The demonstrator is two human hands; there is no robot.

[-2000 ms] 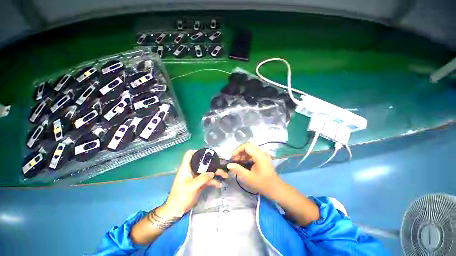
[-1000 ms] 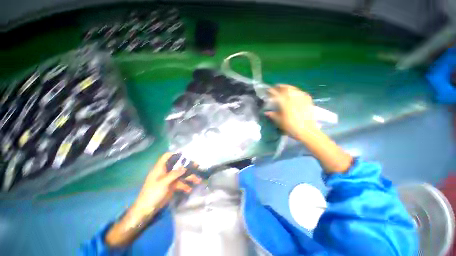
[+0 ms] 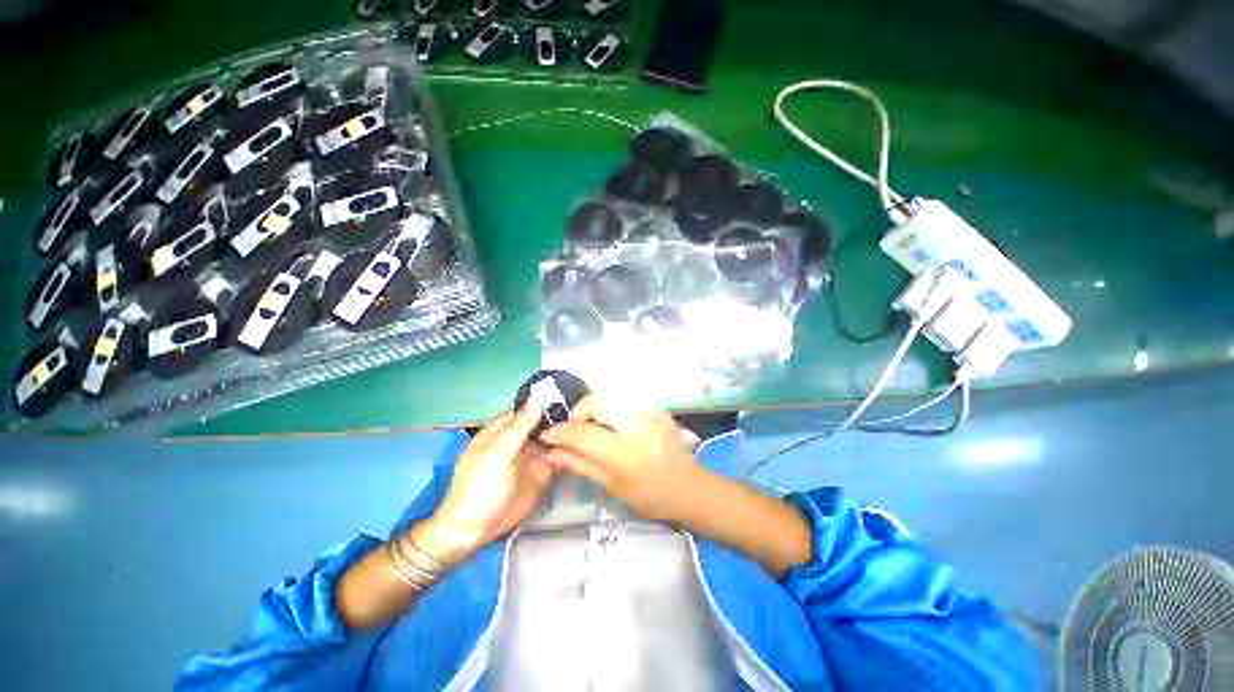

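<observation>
A round black electronic unit [image 3: 552, 393] with a silver-white oblong plate is held at the bench's front edge, above the lap. My left hand [image 3: 495, 476] holds it from the left and below. My right hand [image 3: 625, 453] touches its right side, with the fingers over the lower edge. The fingers hide part of the unit. I cannot tell whether a lead is in my right fingers. A thin black lead [image 3: 832, 435] runs below the bench edge, right of my right hand.
A large blister tray [image 3: 476, 325] of units lies at left, with a second tray [image 3: 521, 75] and a flat black rectangle [image 3: 685, 43] behind. Black discs [image 3: 704, 189] and a clear plastic bag [image 3: 677, 331] lie mid-bench. A power strip [image 3: 981, 277] with plugs lies right. A fan [image 3: 1148, 635] stands lower right.
My right hand has moved from the power strip back to the unit in my left hand. The power strip now sits at a steeper angle than two seconds ago. The view has shifted.
</observation>
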